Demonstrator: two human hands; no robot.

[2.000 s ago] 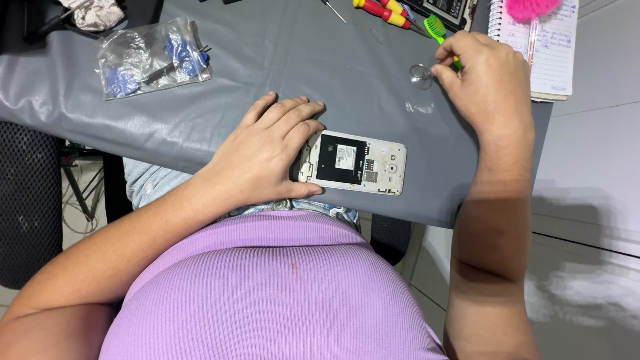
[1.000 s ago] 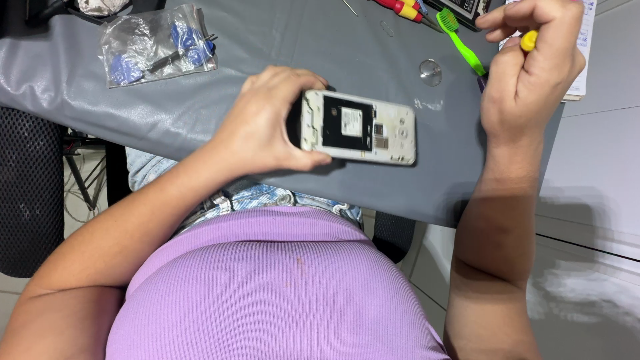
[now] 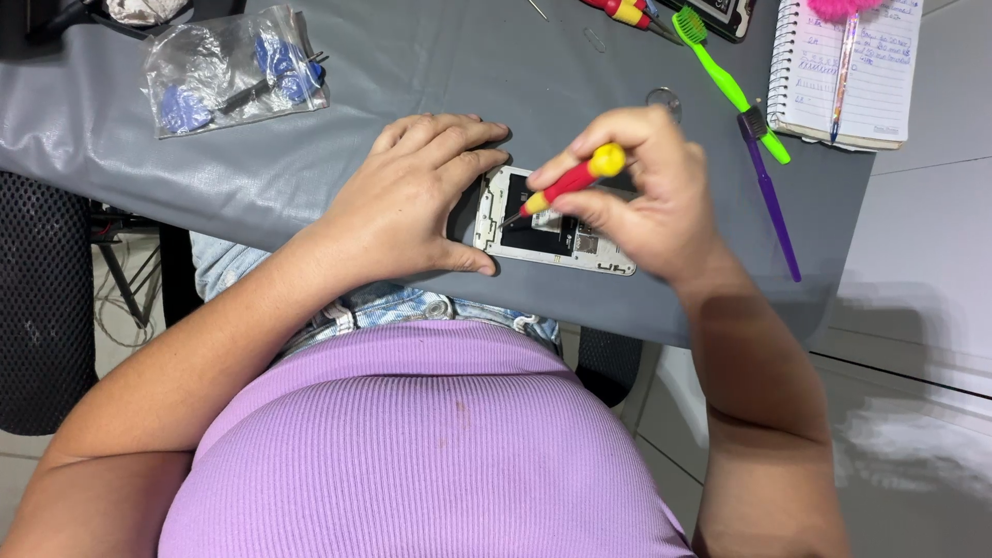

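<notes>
A smartphone with its back cover off [image 3: 535, 244] lies on the grey-covered table near the edge in front of me, its inner frame and black battery bay facing up. My left hand [image 3: 418, 198] grips the phone's left end, thumb at the near corner and fingers at the far one. In my right hand [image 3: 651, 194] is a small red and yellow screwdriver [image 3: 570, 184], pinched between thumb and fingers and tilted. Its tip points down at the left part of the phone's frame; whether it touches is hard to tell. My right hand hides the phone's upper right part.
A clear plastic bag [image 3: 232, 74] with blue pieces lies at the upper left. On the right are a green brush [image 3: 725, 81], a purple brush [image 3: 767, 194], a small clear disc [image 3: 664, 101] and a spiral notebook [image 3: 852, 93] with a pen. Red and yellow tools [image 3: 624, 11] lie at the far edge.
My right hand has moved left from beside the green brush to over the phone, with the screwdriver in it. The green brush shifted between the two earlier frames. My left hand stays on the phone.
</notes>
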